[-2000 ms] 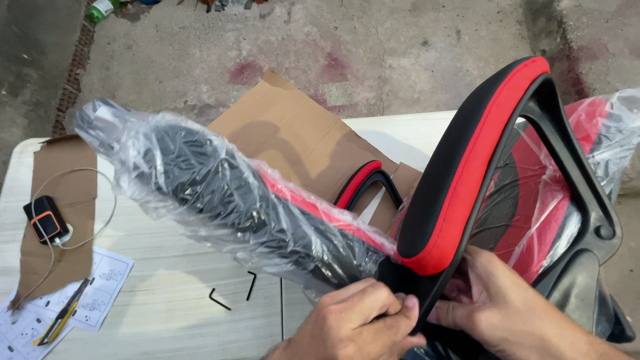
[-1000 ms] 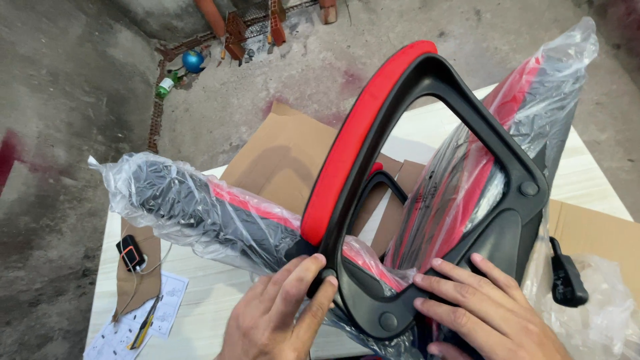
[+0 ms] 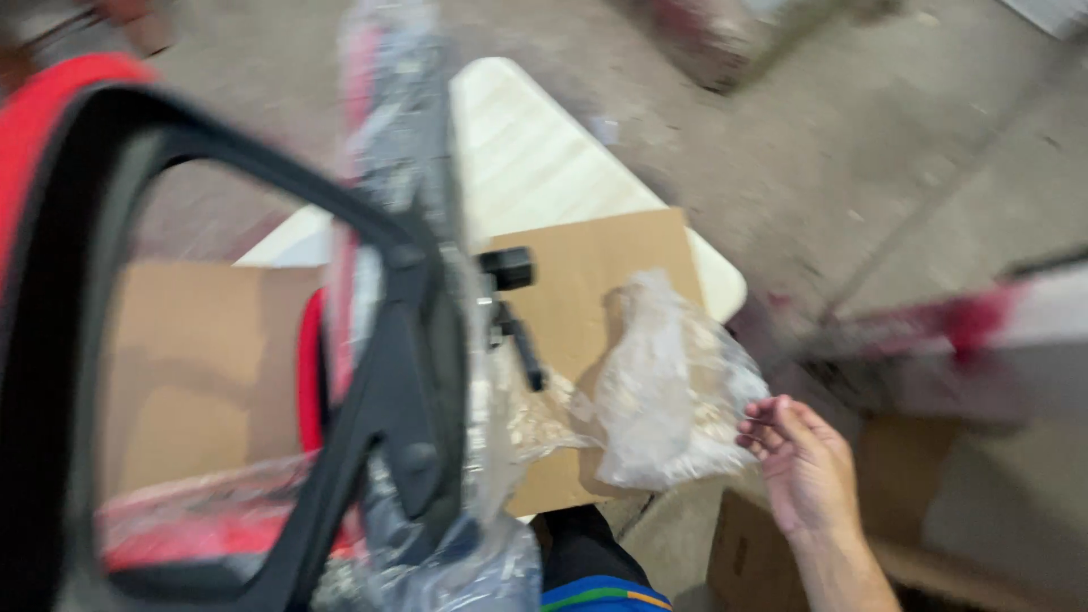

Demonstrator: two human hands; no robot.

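A black plastic armrest frame [image 3: 340,476] with a red pad edge fills the left of the view, close to the camera. Behind it, the chair's plastic-wrapped black and red part [image 3: 404,127] stands upright, with a black lever [image 3: 520,344] jutting out at its right. My right hand [image 3: 803,467] is at the right, fingers partly curled, at the edge of a crumpled clear plastic bag [image 3: 650,382]; whether the fingertips touch or pinch it is blurred. My left hand is out of view. A second armrest's red edge [image 3: 311,374] shows behind the near frame.
Flat cardboard [image 3: 595,255] lies on the white table [image 3: 527,153], beneath the bag. Another cardboard piece [image 3: 195,365] shows through the armrest opening. An open cardboard box [image 3: 752,552] sits on the floor at the lower right. Part of my clothed leg [image 3: 595,561] is below the table edge.
The view has swung far to the right. Both hands were on the armrest frame; my right hand is now off it, beside the plastic bag, and my left hand has left the view.
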